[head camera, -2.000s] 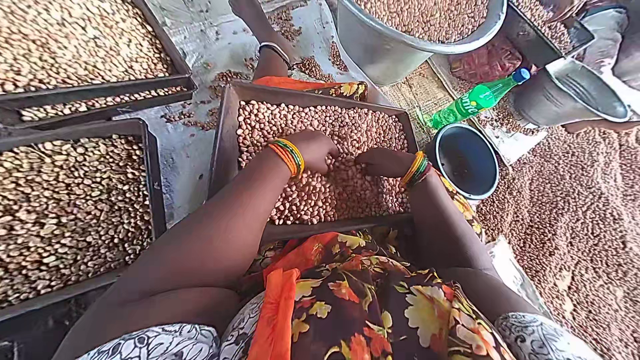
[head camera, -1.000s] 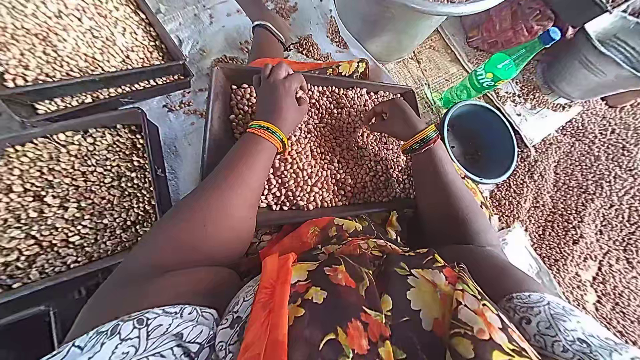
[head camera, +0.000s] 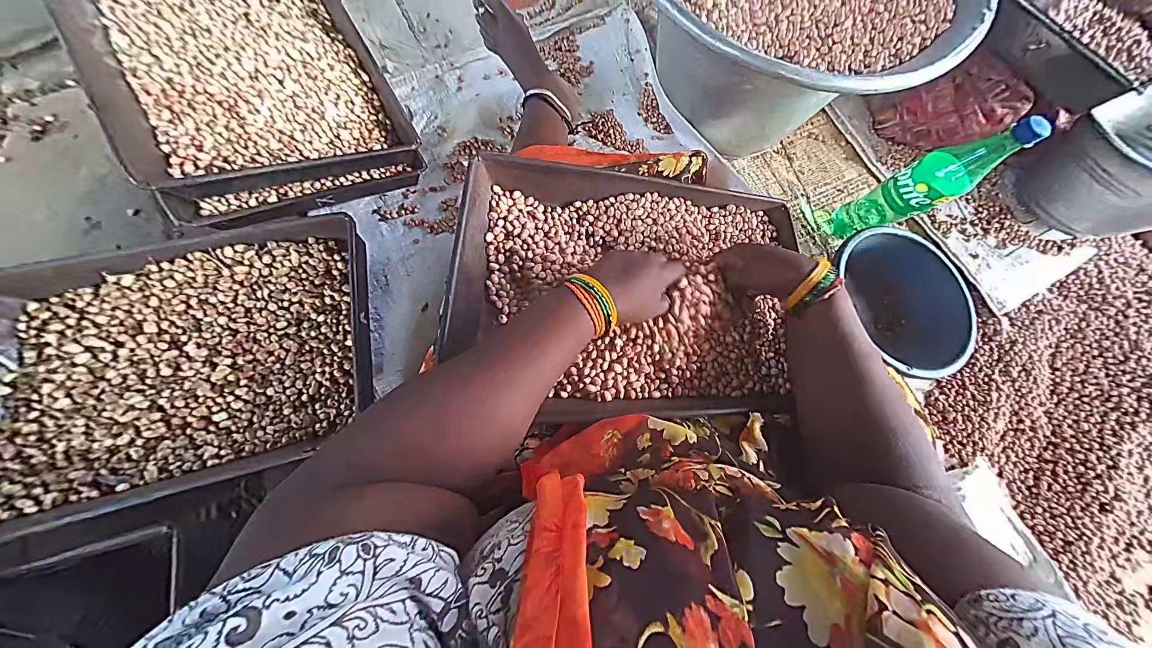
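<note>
A dark rectangular tray (head camera: 459, 261) full of small reddish-brown nuts or seeds (head camera: 621, 369) sits in front of my lap. My left hand (head camera: 634, 283), with orange, yellow and green bangles at the wrist, rests low on the nuts near the middle, fingers bent toward the right. Just right of it, my right hand (head camera: 760, 268) reaches down into the nuts, its fingertips partly hidden. Some nuts between the hands look blurred. Whether either hand grips any nuts cannot be told.
Trays of paler nuts stand at the left, one upper (head camera: 76, 81) and one lower (head camera: 360, 315). A large metal basin (head camera: 720, 99) of nuts is beyond. On the right are a green plastic Sprite bottle (head camera: 936, 184), a dark bucket (head camera: 909, 301), a metal bucket (head camera: 1071, 180) and heaped nuts (head camera: 1062, 405).
My left hand has come down from the tray's upper left to its middle, closer to my right hand. One second ago the two hands were farther apart.
</note>
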